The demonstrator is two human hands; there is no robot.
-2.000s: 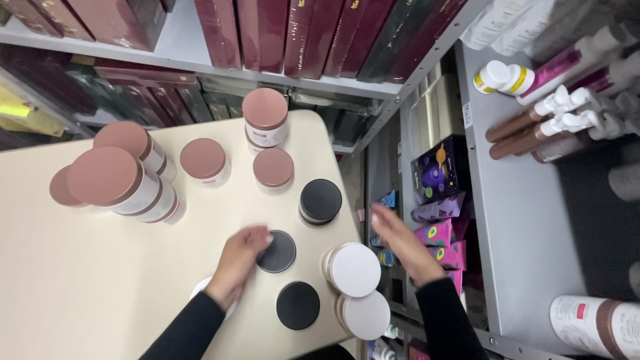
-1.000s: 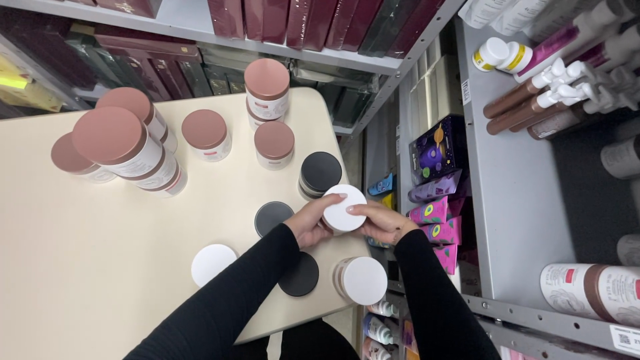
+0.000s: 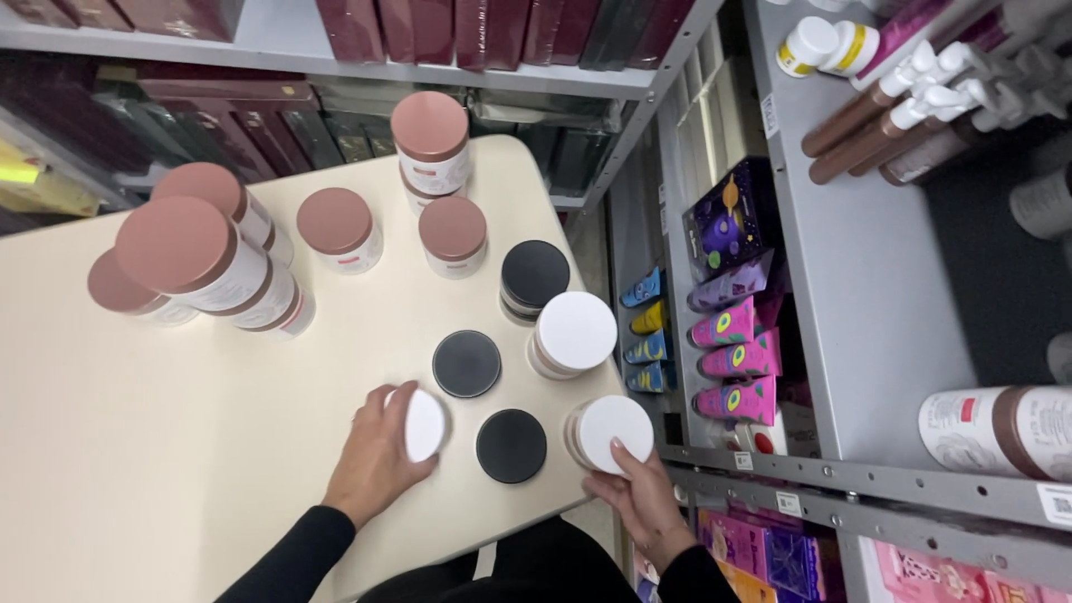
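Observation:
My left hand [image 3: 381, 452] grips a white-lidded jar [image 3: 425, 425], its lid tilted to the right. My right hand [image 3: 641, 498] is on another white-lidded jar [image 3: 615, 434] near the table's right corner, thumb on the lid and fingers at its side. Between the hands is a black-lidded jar [image 3: 511, 446], with a second black lid [image 3: 466, 363] behind it. Farther back, a white-lidded jar [image 3: 575, 331] stands against or close to a black-lidded jar [image 3: 535, 275]. Several pink-lidded jars [image 3: 335, 221] stand at the back and left, some stacked.
The cream table [image 3: 126, 419] has its right edge beside a metal shelf [image 3: 888, 276] with tubes [image 3: 737, 400], bottles and jars. Behind the table, another shelf [image 3: 276, 42] holds dark red and green boxes [image 3: 494, 33].
My hands have parted from the white-lidded jar at the right edge. The left has moved left to the white-lidded jar there; the right has moved down to the jar nearest the front edge.

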